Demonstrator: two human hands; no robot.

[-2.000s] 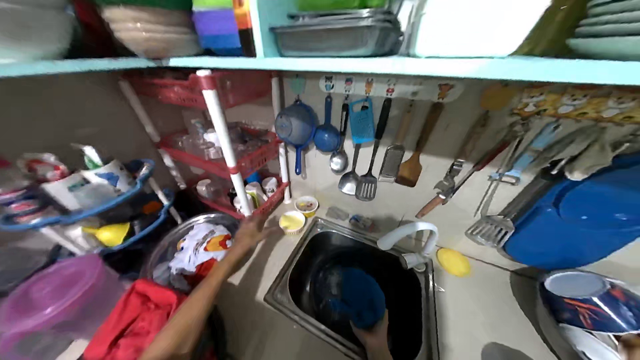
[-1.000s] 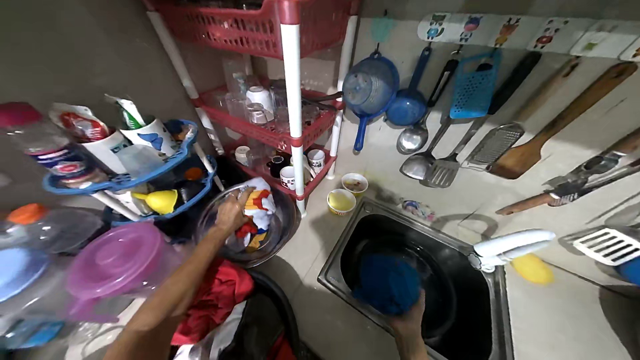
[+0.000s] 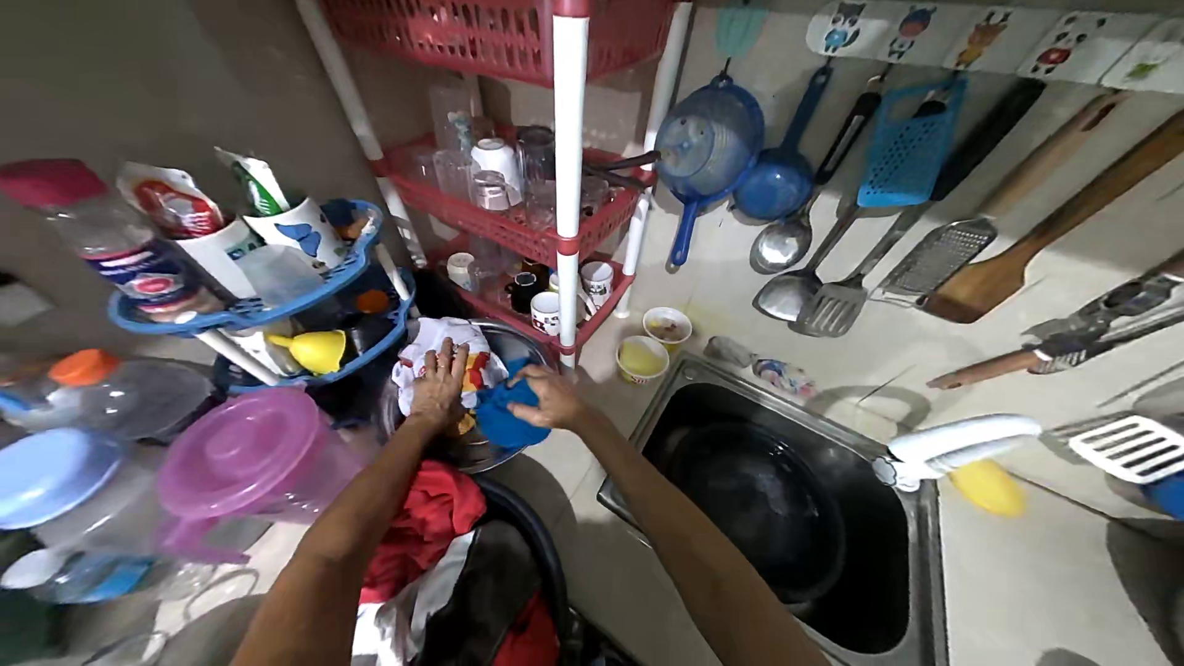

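My left hand [image 3: 438, 381] presses down with spread fingers on a white cloth [image 3: 455, 340] with red and yellow print, which lies in a round metal basin [image 3: 514, 340]. Beside it, my right hand [image 3: 546, 398] is on a blue item [image 3: 507, 418] at the basin's right edge; its fingers are bent over it. Whether the blue item is cloth or a bowl is hard to tell. Below the basin, a dark tub [image 3: 532, 518] holds red, white and dark cloths [image 3: 430, 527]. A large dark round vessel [image 3: 758, 509] sits in the sink at the right.
A red-basket rack [image 3: 570, 185] with cups stands behind the basin. Two small tubs [image 3: 641, 359] sit by the sink rim [image 3: 916, 555]. A white faucet [image 3: 962, 439] and yellow sponge [image 3: 988, 487] are at its right. At the left are a blue tiered shelf [image 3: 277, 301] and a pink lidded pitcher [image 3: 245, 453].
My right hand has moved left from above the sink to the basin with the blue item. My left hand has come onto the printed cloth. The view has turned left.
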